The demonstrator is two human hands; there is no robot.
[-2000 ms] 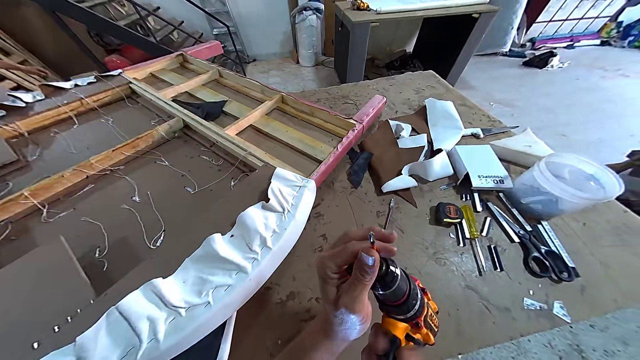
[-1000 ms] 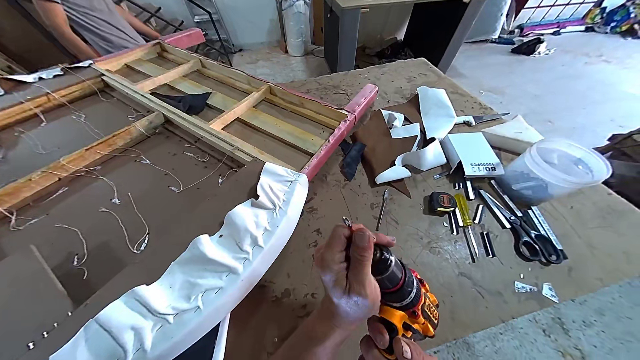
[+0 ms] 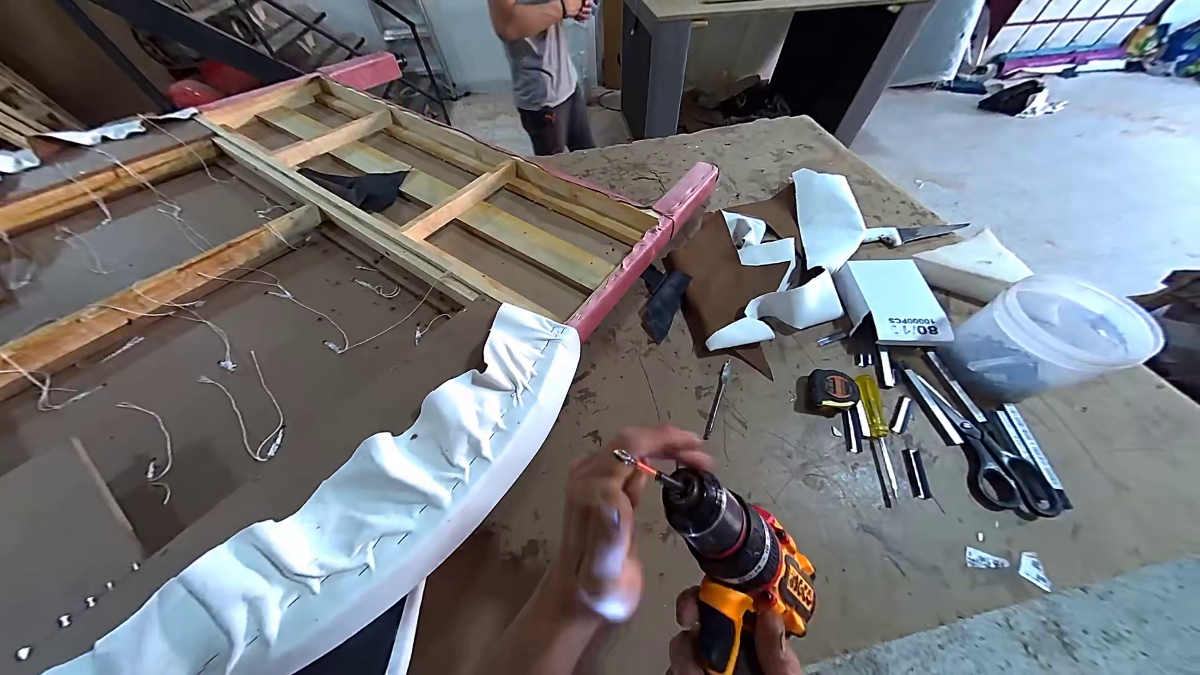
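My right hand [image 3: 736,637] grips an orange and black cordless drill [image 3: 741,553] by its handle, low in view. A thin bit [image 3: 649,469] points up and left from the chuck. My left hand [image 3: 609,516], somewhat blurred, is beside the chuck with its fingers behind the bit; whether it touches the bit or holds anything is unclear. Left of my hands lies a wooden frame [image 3: 459,202] with white upholstery material [image 3: 347,497] stapled along a curved edge. A separate metal bit or rod [image 3: 717,398] rests on the table beyond the drill.
On the table [image 3: 797,478] to the right are a tape measure [image 3: 832,390], a yellow-handled screwdriver [image 3: 874,408], black scissors [image 3: 994,469], staple strips, a staple box [image 3: 895,300], a clear plastic tub [image 3: 1050,337], a knife [image 3: 923,232] and fabric scraps [image 3: 825,220]. A person [image 3: 544,75] stands beyond the frame.
My left fingers, earlier gathered near the drill's tip, are now more spread beside the chuck. The person in the background has moved right, from behind the frame's far left.
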